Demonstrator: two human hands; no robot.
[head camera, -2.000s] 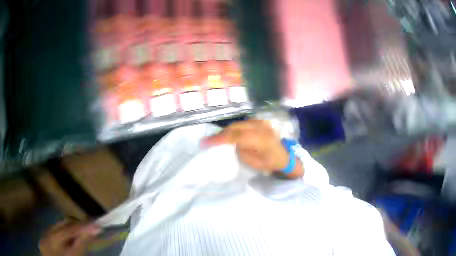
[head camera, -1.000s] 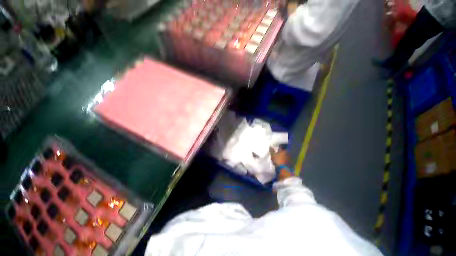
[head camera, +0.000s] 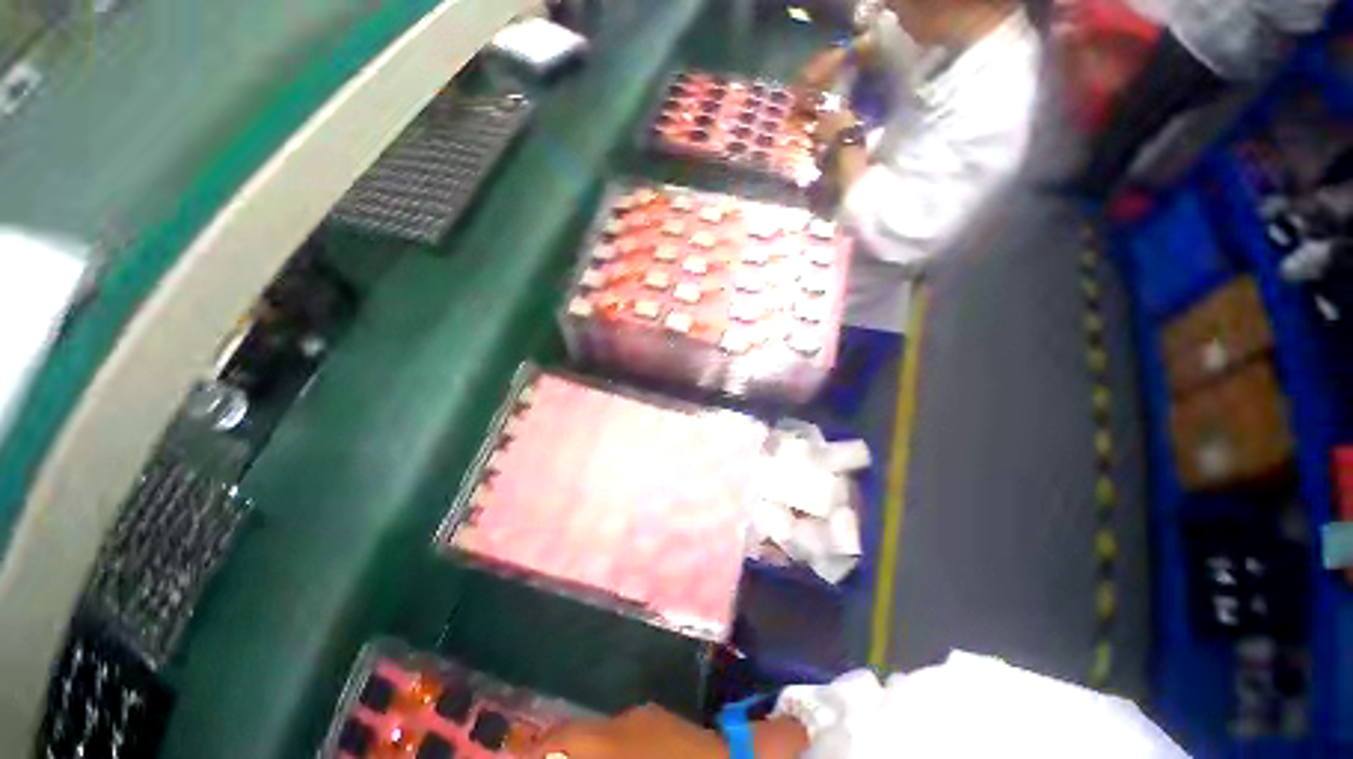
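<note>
My right hand (head camera: 631, 736), with a blue wrist strap (head camera: 744, 730), is at the bottom edge, partly cut off, over the right side of a clear tray (head camera: 350, 685). Its fingertips are hidden, so I cannot tell if it holds anything. The tray has black square modules (head camera: 491, 727) with orange flex cables on pink foam; its lower part is out of the picture. My left hand is not in view. A clear tray stack covered by a pink foam sheet (head camera: 608, 497) lies just beyond.
White waste liner pieces (head camera: 809, 497) lie by the bench edge. Farther off is a stack of module-filled trays (head camera: 712, 282). Another person in a white smock (head camera: 957, 148) works at a further tray (head camera: 727, 119). Dark trays (head camera: 171, 549) lie on the left. A yellow floor line (head camera: 896, 489) runs right.
My right hand has left the waste liner pile and come back to the near tray. The view has turned, showing more of the bench and the other person's tray.
</note>
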